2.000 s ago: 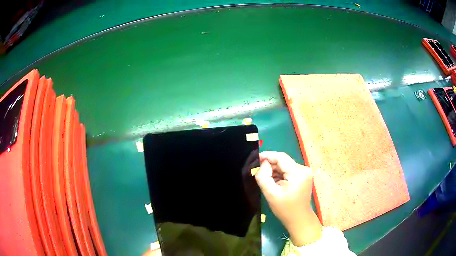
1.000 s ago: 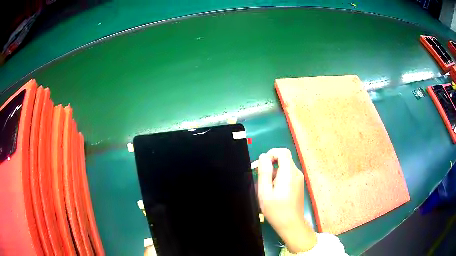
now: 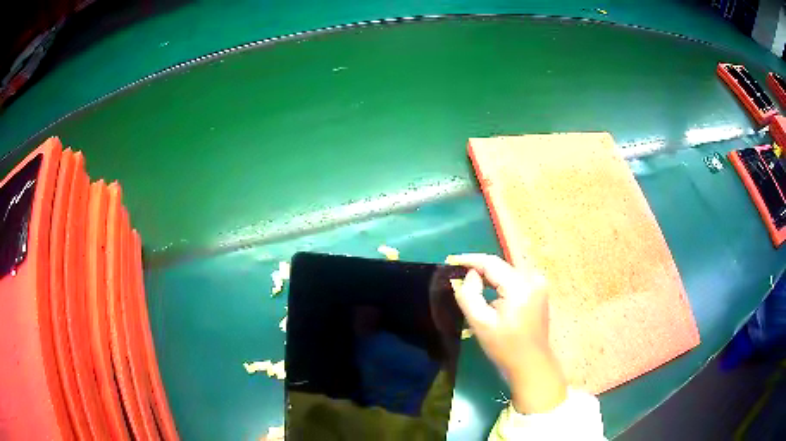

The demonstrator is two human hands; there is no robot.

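Note:
A black glossy display panel (image 3: 371, 344) is held face up and lengthwise over the green mat, its lower end cut off by the frame edge. My right hand (image 3: 498, 297) is at its top right corner, thumb and forefinger pinched on a small pale tape piece (image 3: 455, 260). Whether the tape still sticks to the panel is unclear. Pale yellow tape bits (image 3: 267, 369) show left of the panel, above its top edge and by its right edge. Of my left hand, at most a tiny skin-toned sliver shows at the bottom edge, left of the panel; its grip is hidden.
A plain orange foam sheet (image 3: 586, 250) lies close right of my right hand. A stack of orange-red foam trays (image 3: 95, 301) stands at the left, a black panel (image 3: 19, 215) on its near-left face. More foam trays with black panels (image 3: 763, 185) lie at the far right.
The panel has shifted right and slightly down. My right hand has moved from its right side up to the top right corner. More tape bits show left of the panel.

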